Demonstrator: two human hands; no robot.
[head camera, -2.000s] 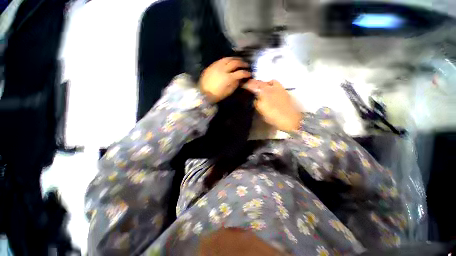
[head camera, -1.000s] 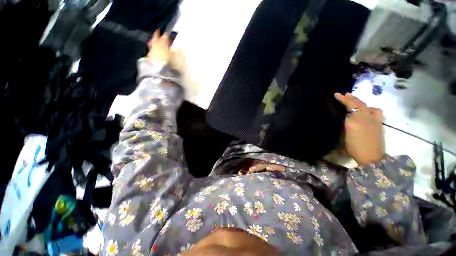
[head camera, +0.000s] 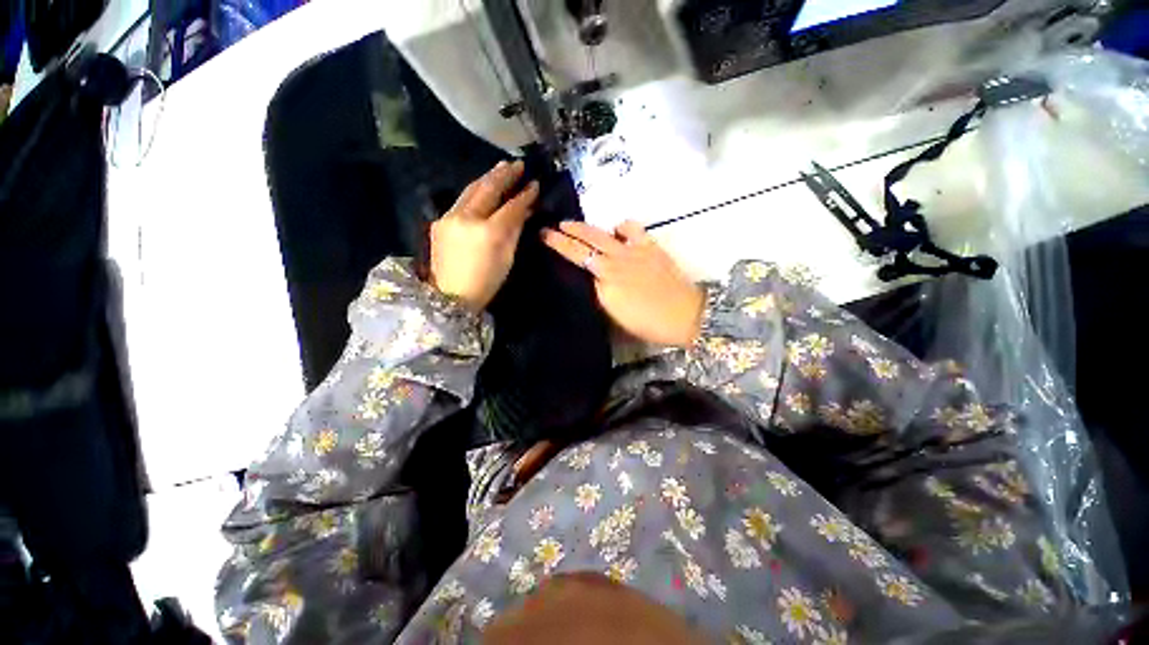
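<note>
The black padded panel (head camera: 315, 189) lies under the sewing machine head (head camera: 441, 63), with its camouflage strip (head camera: 393, 114) partly visible behind the machine's left end. The panel's near part reaches down to my lap. My left hand (head camera: 476, 243) lies on the panel just in front of the presser foot (head camera: 544, 136), fingers bent with the tips down on the black fabric. My right hand (head camera: 640, 284) lies flat at the panel's right edge, its fingertips on the fabric close to my left fingers. The needle tip is too small to make out.
Dark snips (head camera: 842, 208) tied to a knotted black cord (head camera: 910, 233) lie on the white table right of my right hand. A clear plastic sheet (head camera: 1040, 328) hangs at the right edge. A lit control panel (head camera: 842, 13) is on the machine. Black pieces (head camera: 57, 315) lie at the far left.
My left hand has come from the far left onto the panel near the presser foot. The panel now lies under the machine head. My right hand is beside my left. The view has turned right.
</note>
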